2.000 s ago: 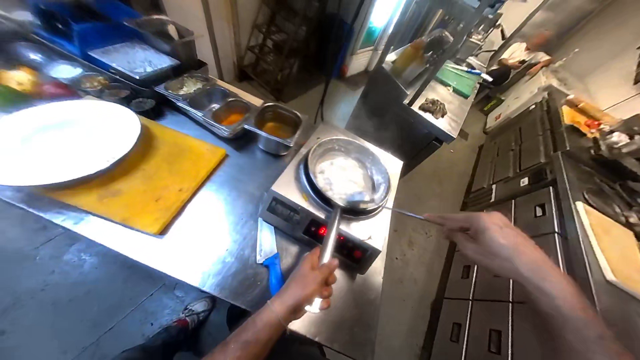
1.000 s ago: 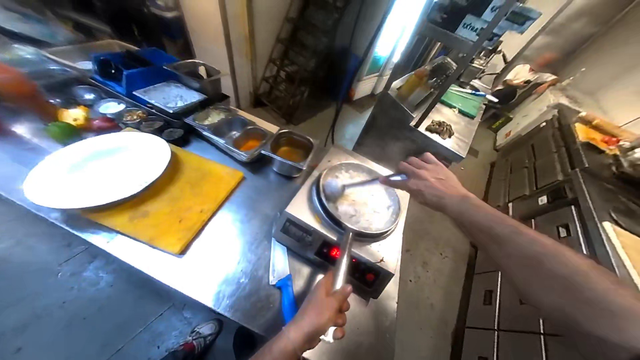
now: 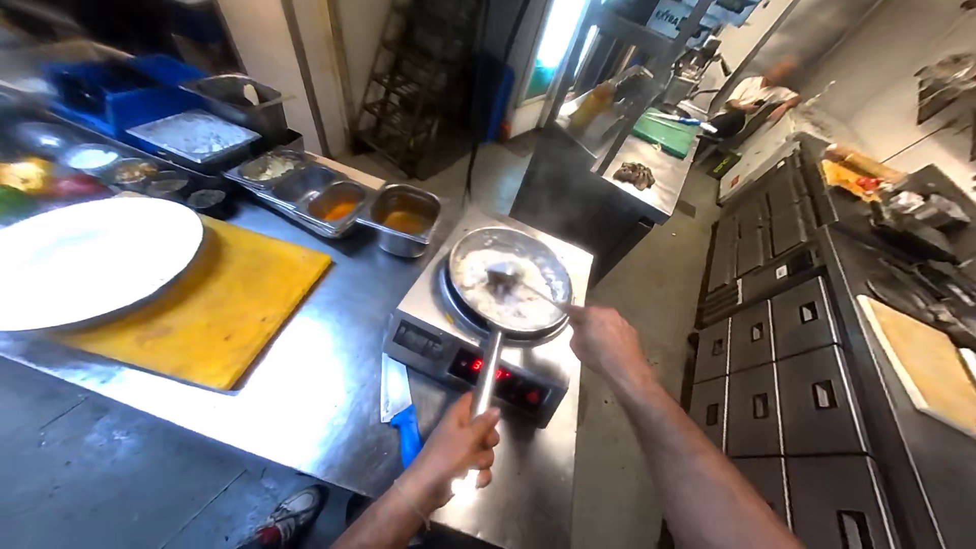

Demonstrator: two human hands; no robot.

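My left hand (image 3: 460, 450) grips the metal handle of a frying pan (image 3: 509, 280) over an induction cooker (image 3: 427, 335) with a lit red display. A pale, creamy food with some steam fills the pan. My right hand (image 3: 610, 343) holds a metal spoon (image 3: 507, 282), its bowl down in the food; the exact shape of the bowl is blurred. A chef's knife with a blue handle (image 3: 407, 435) lies on the steel table, left of the cooker and close to my left hand.
Left of the cooker are a yellow cutting board (image 3: 252, 305), a large white oval plate (image 3: 99, 252) overlapping it, and steel containers of sauce (image 3: 408, 221) behind. Dark drawers (image 3: 808, 358) line the right side. A person (image 3: 762, 95) is at the far back right.
My right hand has moved the spoon about in the pan, from its upper part a second ago to lower right now. My left hand has stayed on the handle.
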